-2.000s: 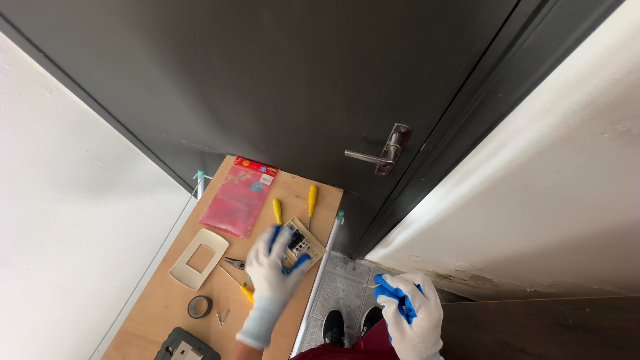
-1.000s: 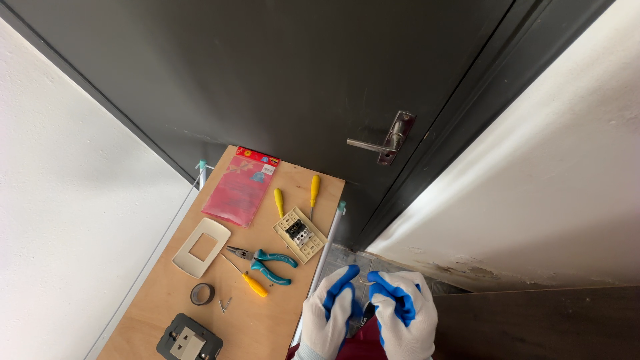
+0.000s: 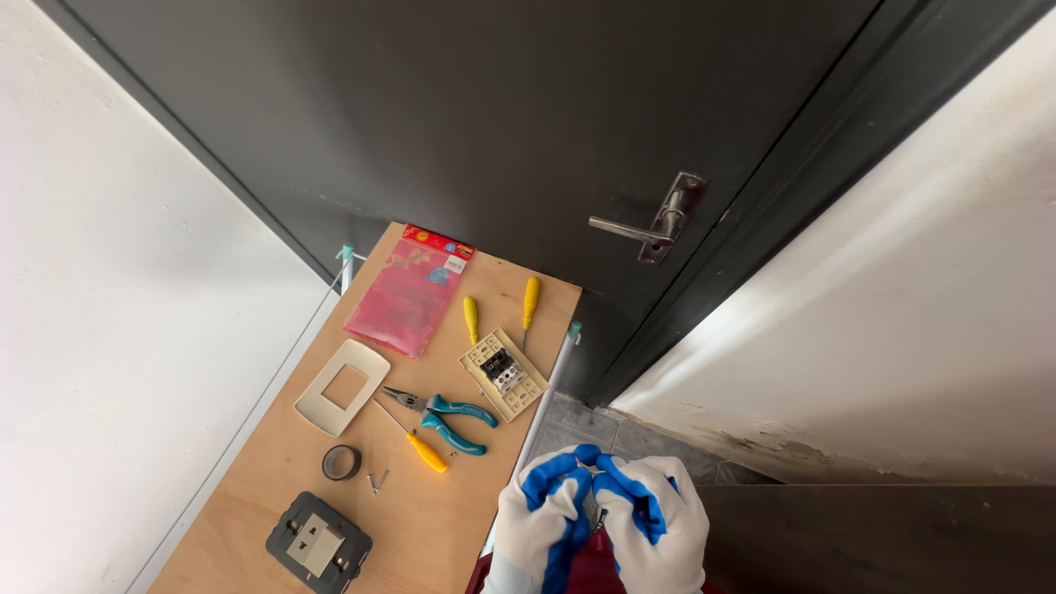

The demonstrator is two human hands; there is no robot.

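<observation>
My left hand [image 3: 540,516] and my right hand [image 3: 652,520], both in white gloves with blue coating, meet fingertip to fingertip beyond the table's right edge. Their fingertips pinch something small that the gloves mostly hide. To their left on the wooden table [image 3: 412,520] lie teal-handled long-nose pliers [image 3: 450,421] and a yellow-handled screwdriver [image 3: 425,450]. Farther up, a beige socket plate [image 3: 503,375] lies back side up, with two yellow-handled screwdrivers [image 3: 470,318] [image 3: 530,304] beside it.
On the table are a pink plastic packet [image 3: 408,293], a beige frame [image 3: 342,388], a roll of tape [image 3: 341,462], small screws [image 3: 377,482] and a dark box with a socket [image 3: 318,542]. A dark door with a metal handle [image 3: 635,229] stands behind; white walls flank it.
My left hand has moved right from over the pliers and socket plate to meet my right hand. The pliers show fully now.
</observation>
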